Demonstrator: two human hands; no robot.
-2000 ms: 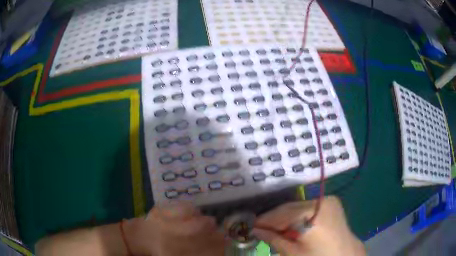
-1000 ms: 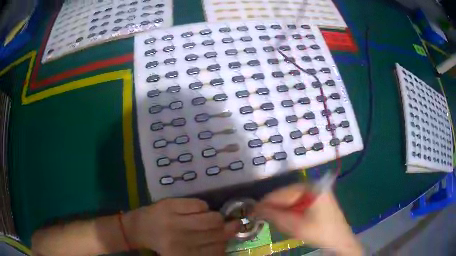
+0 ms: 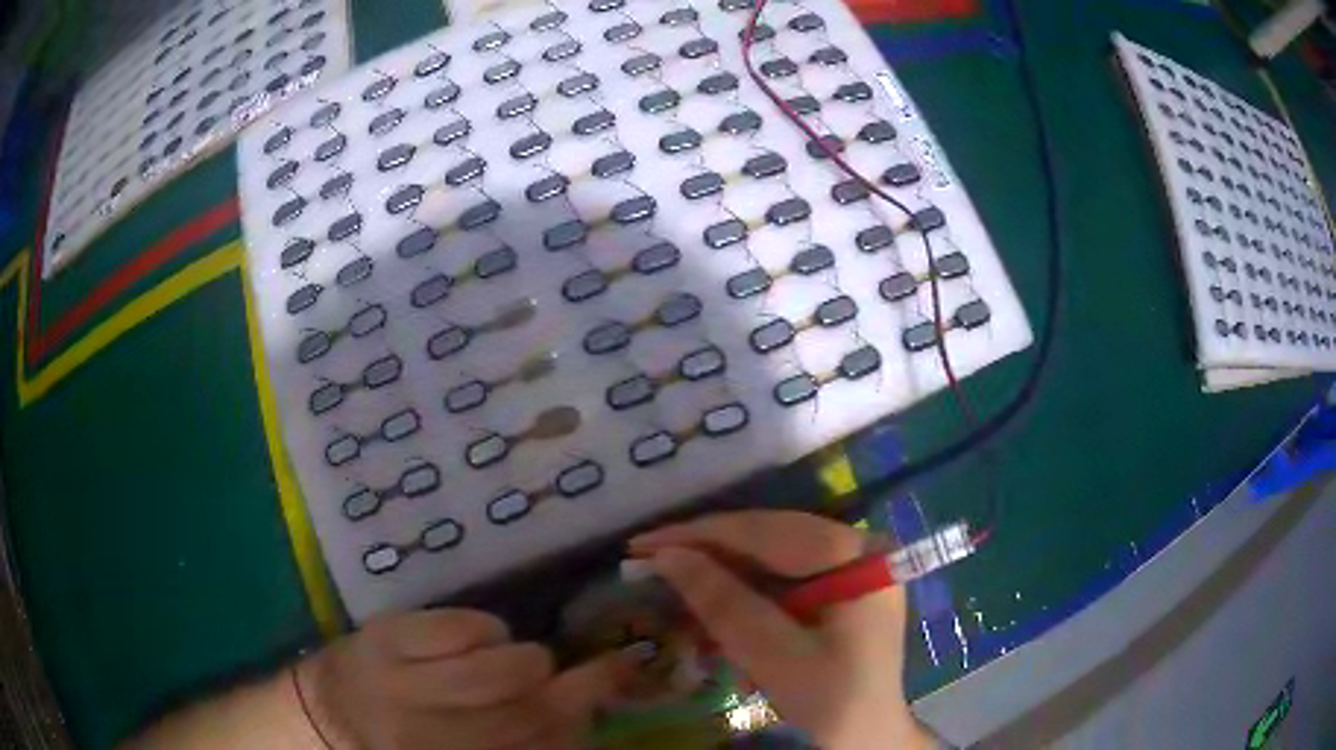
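Observation:
My right hand (image 3: 799,630) holds a red test probe (image 3: 865,579) with a clear rear end. A small pale piece shows at its thumb and forefinger. My left hand (image 3: 440,681) lies at the near bench edge, fingers bent at the blurred round test fixture (image 3: 637,637); whether they hold a part cannot be told. Just beyond is the white component tray (image 3: 865,425) with rows of paired oval components (image 3: 689,435). A few pairs in one column show a brown end (image 3: 545,425). The red probe lead (image 3: 945,344) crosses the tray's right side.
A dark second lead (image 3: 1043,220) runs along the green mat right of the tray. Another component tray (image 3: 1238,220) lies at the right, and one at the upper left (image 3: 191,110). Yellow tape (image 3: 279,454) runs left of the central tray. A blue item (image 3: 1297,457) is at the right edge.
The camera view has shifted and turned; the central tray appears larger and further left. My right hand and probe have moved slightly left in view, and the probe's rear now points right.

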